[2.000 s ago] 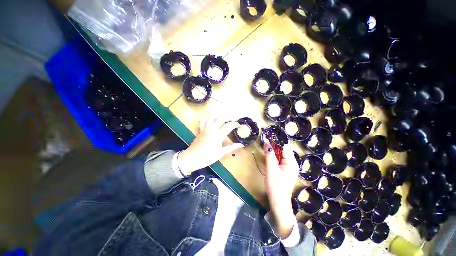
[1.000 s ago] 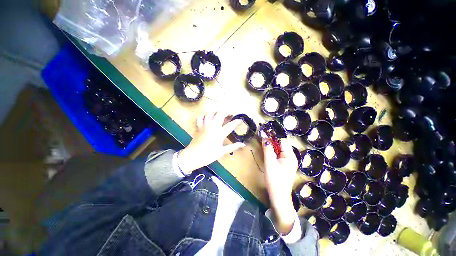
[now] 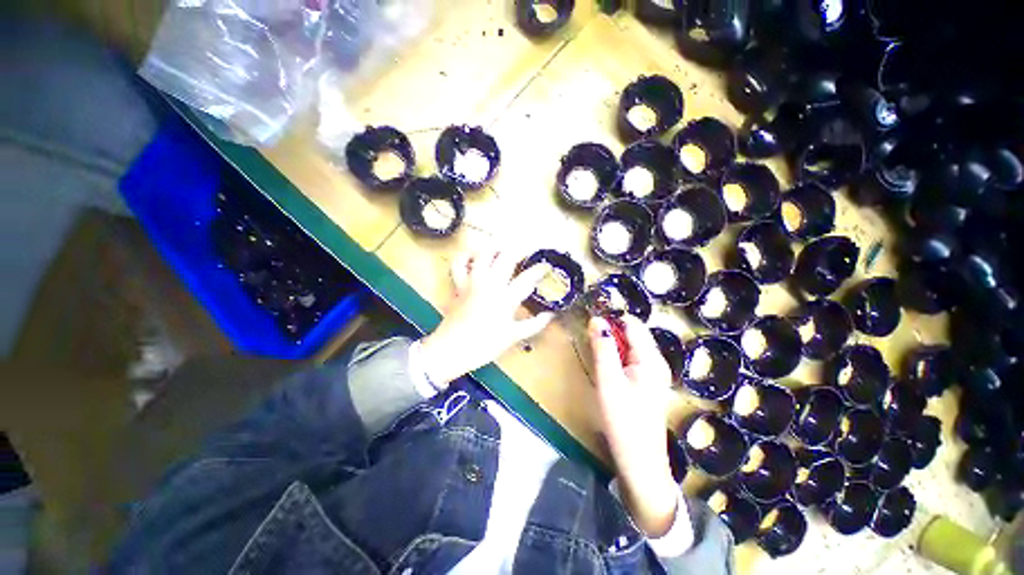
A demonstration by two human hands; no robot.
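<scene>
My left hand point(image 3: 481, 320) is at the near edge of the bench, its fingers on the rim of a glossy black cup point(image 3: 550, 281) that stands on the tan top. My right hand point(image 3: 629, 376) is just right of it, fingertips closed on a thin red-and-black bunch point(image 3: 616, 337) held at the near side of a second black cup point(image 3: 620, 298). The lower end of the bunch is hidden in the fingers. The two cups are side by side.
Rows of black cups point(image 3: 689, 217) stand to the right, with a dark pile point(image 3: 943, 213) behind. Three cups point(image 3: 433, 207) stand at left near a clear plastic bag point(image 3: 230, 67). A blue bin point(image 3: 185, 247) is below the green edge point(image 3: 387, 283). A yellow bottle point(image 3: 954, 545) lies lower right.
The view has shifted slightly. Both hands stay almost in place at the same two cups. A grey shape now shows at the upper left beside the blue bin.
</scene>
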